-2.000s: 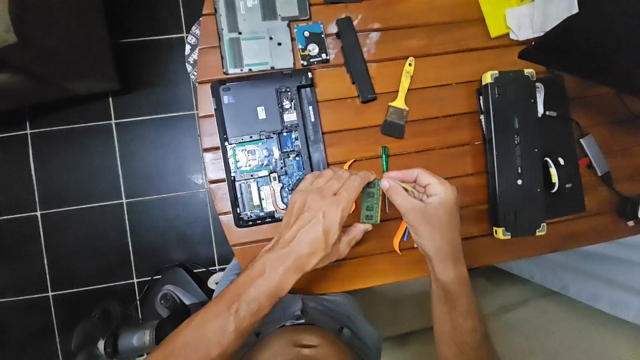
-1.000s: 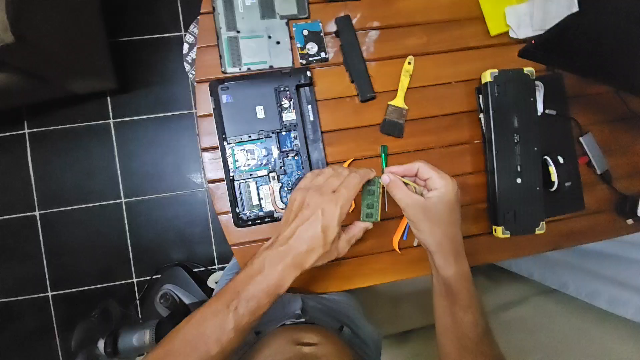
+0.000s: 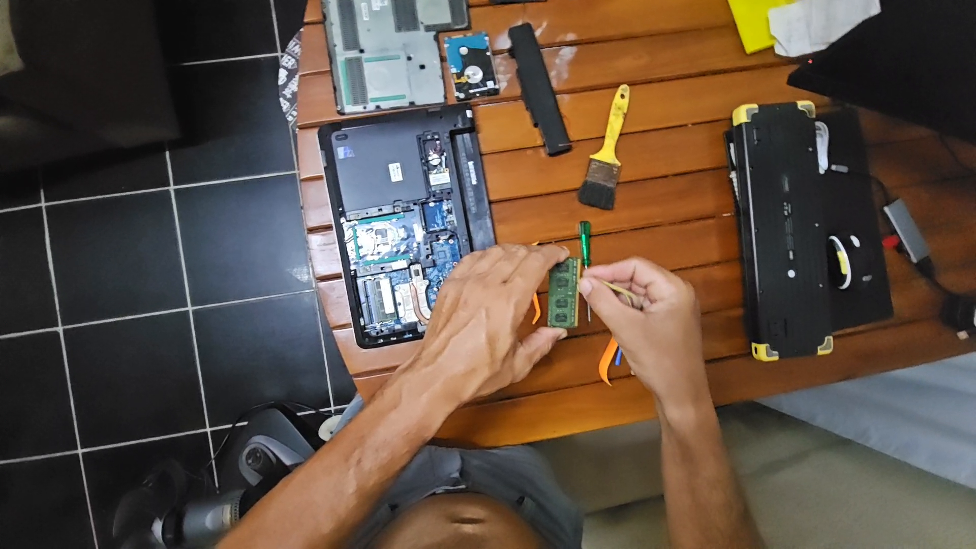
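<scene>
My left hand [image 3: 492, 316] holds a green RAM module [image 3: 563, 293] by its two short ends, between fingers and thumb. In my right hand [image 3: 648, 316] is a thin yellowish stick [image 3: 619, 290], pinched, with its tip at the module's right long edge; what the tip is made of is too small to tell. Just beyond that edge lies a green-handled screwdriver [image 3: 585, 242], its shaft partly beside the module. An opened laptop base [image 3: 381, 168] with exposed circuit boards lies left of my left hand. Orange pry tools [image 3: 608, 361] lie near both hands, partly hidden.
Above the hands lie a yellow-handled paintbrush [image 3: 610, 145], a black laptop battery [image 3: 540, 90], a hard drive [image 3: 471, 65] and a laptop bottom cover [image 3: 385, 57]. A black case with yellow corners [image 3: 789, 229] and a cable adapter [image 3: 907, 230] lie at right.
</scene>
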